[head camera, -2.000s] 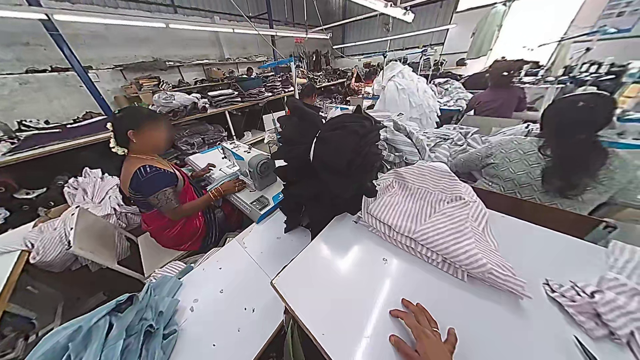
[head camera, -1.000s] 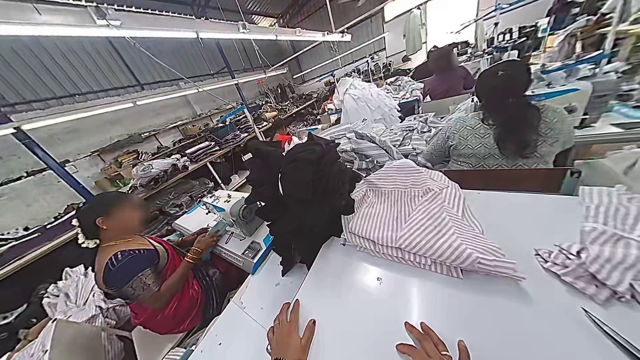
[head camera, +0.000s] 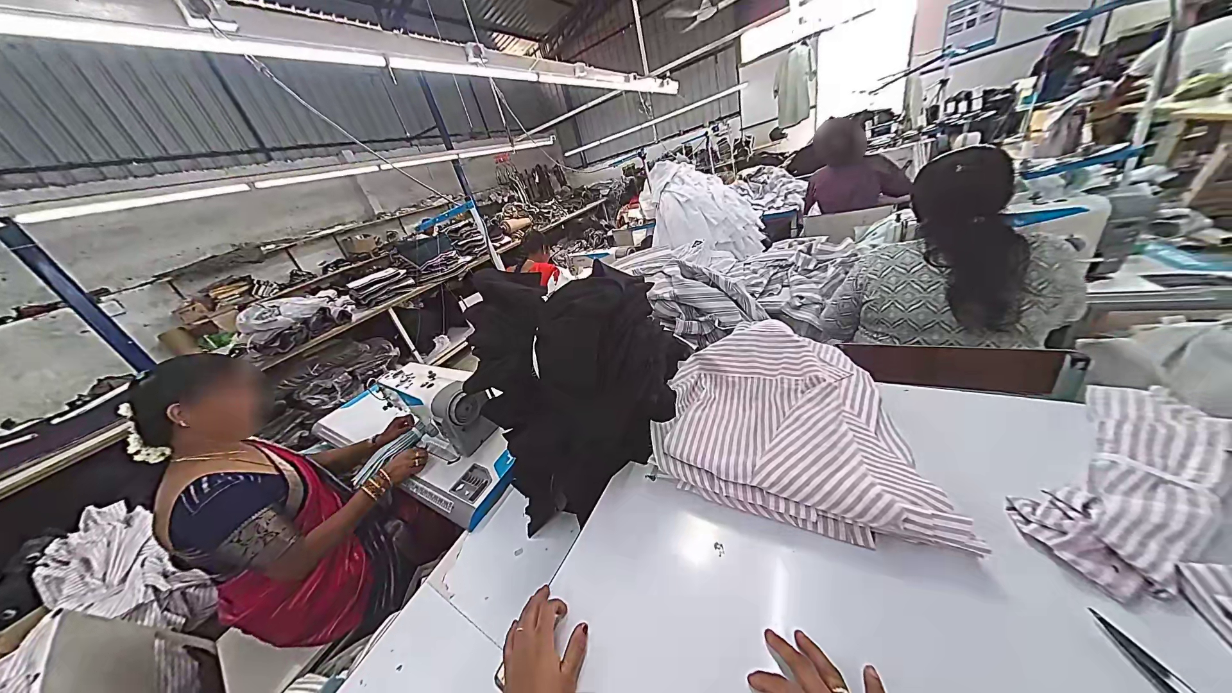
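Observation:
My left hand (head camera: 544, 643) rests at the near left edge of the white table (head camera: 674, 587), fingers apart and holding nothing. To its right, my right hand (head camera: 813, 669) lies on the same tabletop, fingers spread, partly cut off by the bottom of the view. Beyond both hands lies a folded stack of striped fabric (head camera: 789, 433), touching a tall heap of black fabric (head camera: 587, 385) on its left. More striped cloth (head camera: 1155, 481) is bunched at the right. Metal blades, perhaps scissors (head camera: 1136, 654), point inward at the lower right edge.
At left a seated person (head camera: 289, 539) holds cloth at a sewing machine (head camera: 452, 423). Another person (head camera: 962, 260) sits with their back to me beyond the table, near piled striped garments (head camera: 731, 279). A cardboard box (head camera: 106, 654) stands at lower left.
My left hand, not visible two seconds ago, has come onto the table's left edge. The seated person at left now holds cloth near the machine. The view has shifted.

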